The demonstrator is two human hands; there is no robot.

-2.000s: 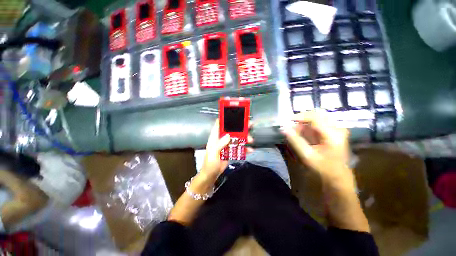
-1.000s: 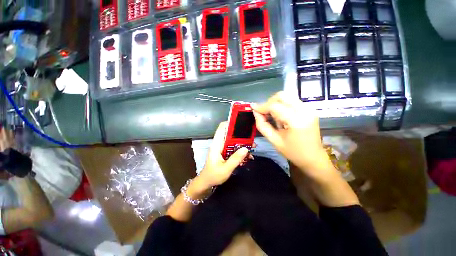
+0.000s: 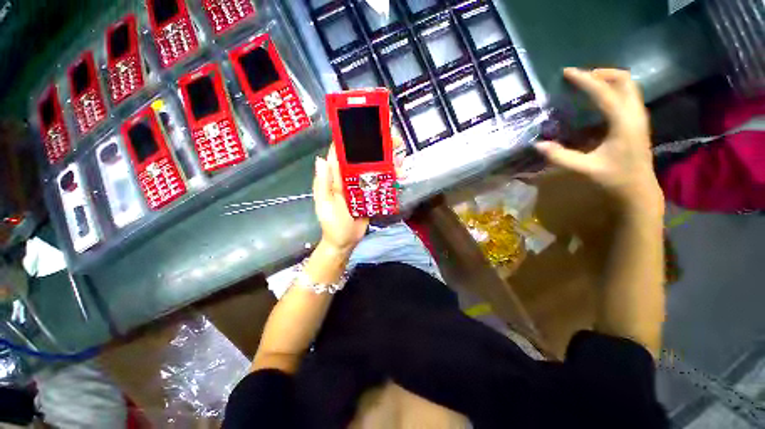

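Note:
A red keypad phone (image 3: 363,151) with a dark screen is held upright, front up, in my left hand (image 3: 337,205), over the near left part of the lens tray. My right hand (image 3: 606,142) is raised to the right of the lens tray, thumb and fingers spread apart, slightly blurred, with nothing visible in it. The lens tray (image 3: 495,126) holds rows of black-bordered clear lenses. The phone tray (image 3: 189,180) at the left holds two rows of phones, most with red fronts up and two showing white backs.
Thin tweezers (image 3: 267,203) lie on the green bench edge (image 3: 201,268). Cardboard boxes below hold crinkled clear film (image 3: 201,369) at the left and yellow frames (image 3: 495,235) at the right. A white piece (image 3: 42,257) lies at the far left. Magenta fabric (image 3: 730,172) shows at the right.
My right hand has left the phone and moved right, its fingers opening. My left hand has raised the phone toward the lens tray. The view has turned and shifted right.

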